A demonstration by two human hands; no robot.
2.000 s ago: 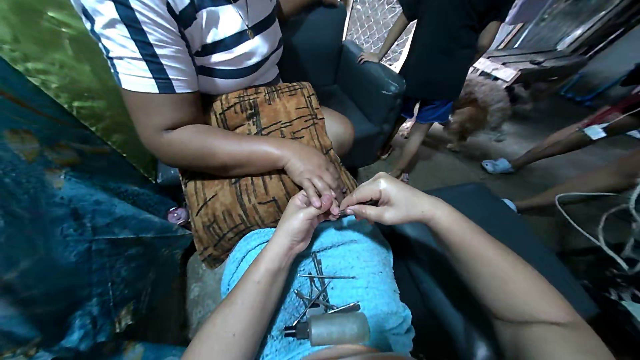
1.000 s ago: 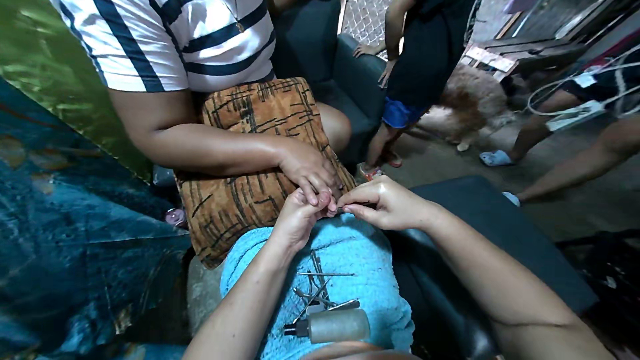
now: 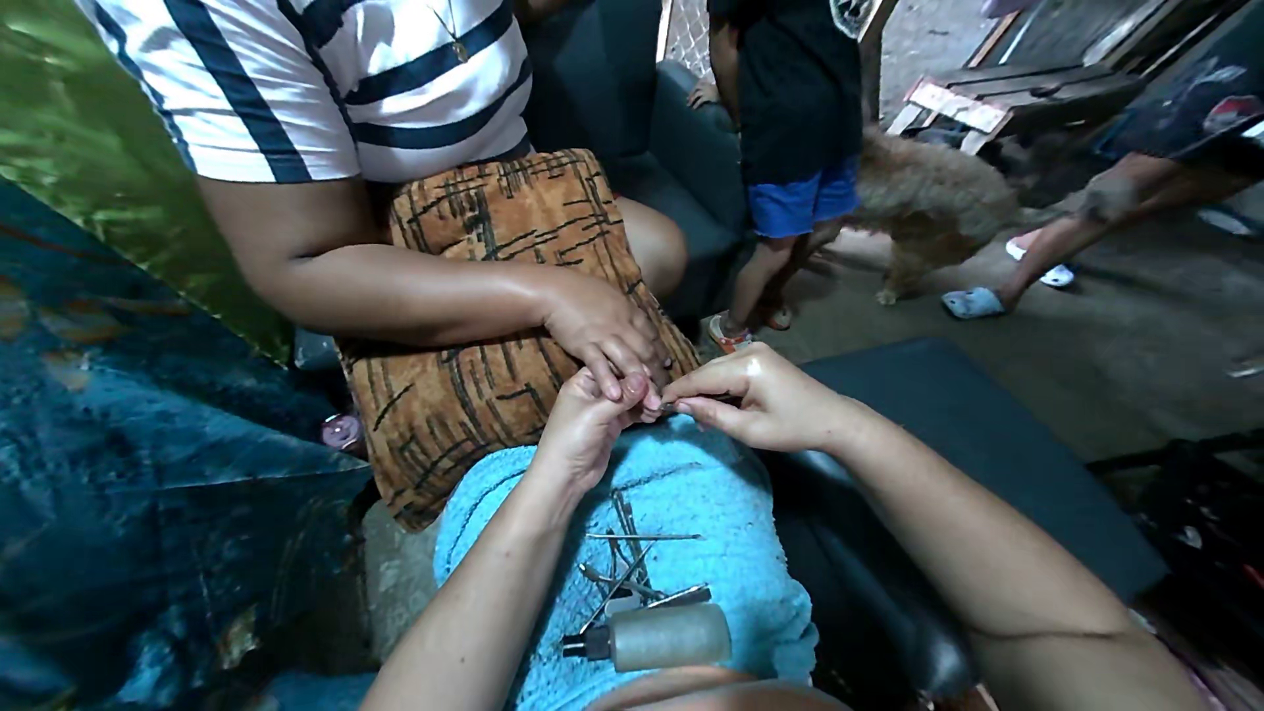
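My left hand (image 3: 585, 425) grips a finger of the other person's hand (image 3: 609, 331), which lies at the edge of a brown patterned cushion (image 3: 484, 385). My right hand (image 3: 765, 400) pinches a small metal tool (image 3: 676, 406) with its tip at that person's fingertip; the kind of tool is mostly hidden by my fingers. Below both hands, a light blue towel (image 3: 731, 533) covers my lap. Several thin metal nail tools (image 3: 642, 536) lie crossed on it, beside a translucent bottle with a black nozzle (image 3: 671, 637) on its side.
The person in a striped shirt (image 3: 425, 89) sits opposite. A dark padded seat (image 3: 948, 425) is at my right, and a dark armchair (image 3: 691, 148) stands behind. Two other people and a shaggy dog (image 3: 928, 197) are at the back right. A blue sheet (image 3: 148, 494) hangs at left.
My hands stay at the other person's fingers. At the back right, the bystanders and the dog have shifted, and the pale cable seen at the far right earlier is out of view.
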